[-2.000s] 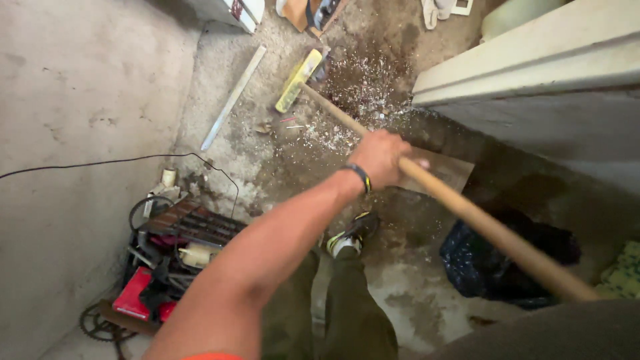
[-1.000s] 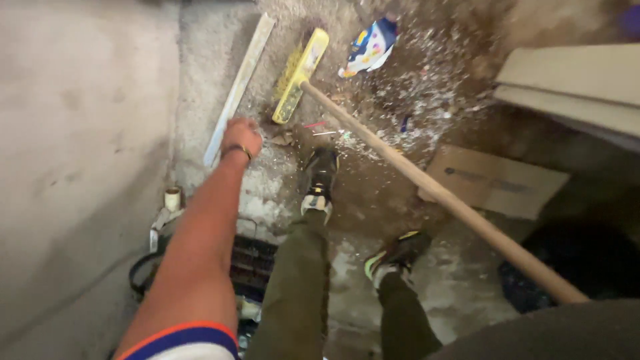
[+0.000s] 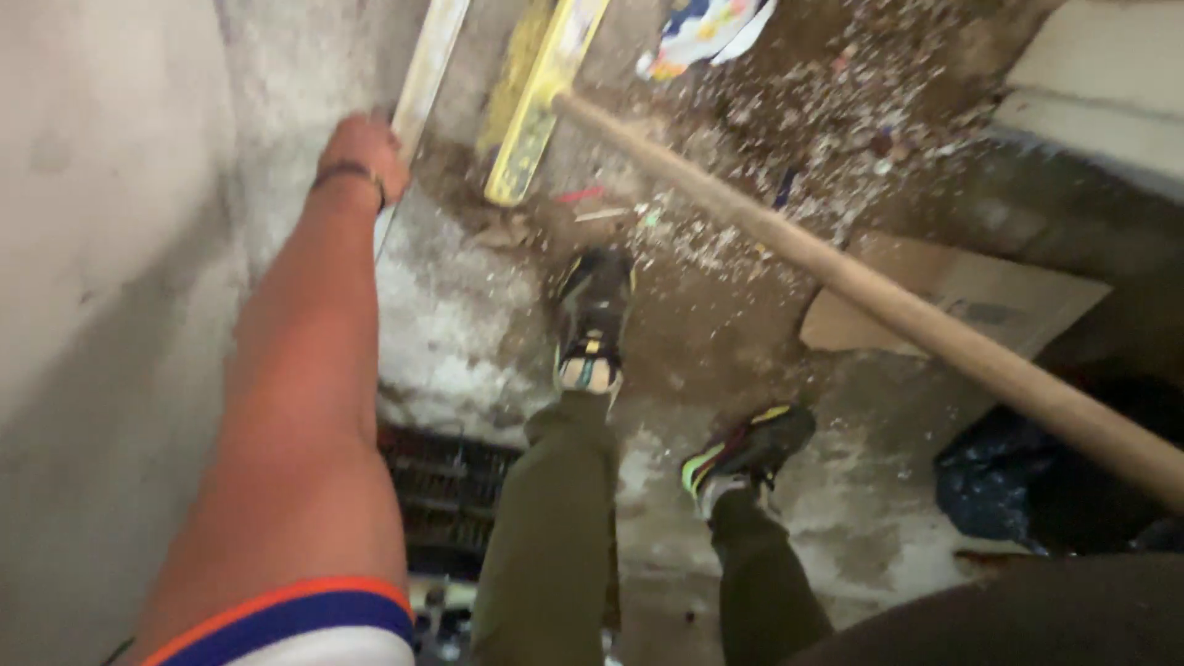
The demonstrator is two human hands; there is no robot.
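Note:
My left hand [image 3: 368,157], with a dark band at the wrist, is at a long pale strip [image 3: 430,74] lying on the floor beside the wall. Its fingers are bent over the strip's edge, but blur hides whether they grip it. Right of the strip is a push broom's yellow head [image 3: 546,102] with yellowish bristles. The broom's wooden handle [image 3: 832,259] runs down to the right edge of the view. My right hand is not in view.
White debris [image 3: 832,157] is scattered beside a crumpled printed wrapper [image 3: 708,32]. Flat cardboard [image 3: 953,291] and a black plastic bag [image 3: 990,472] lie at the right. A bare wall [image 3: 111,231] is on the left; dark slatted items [image 3: 444,499] sit behind my foot.
My left hand was on the broom handle two seconds ago; it has let go and moved left to the pale strip. The printed wrapper shows clearly now. The view has shifted closer.

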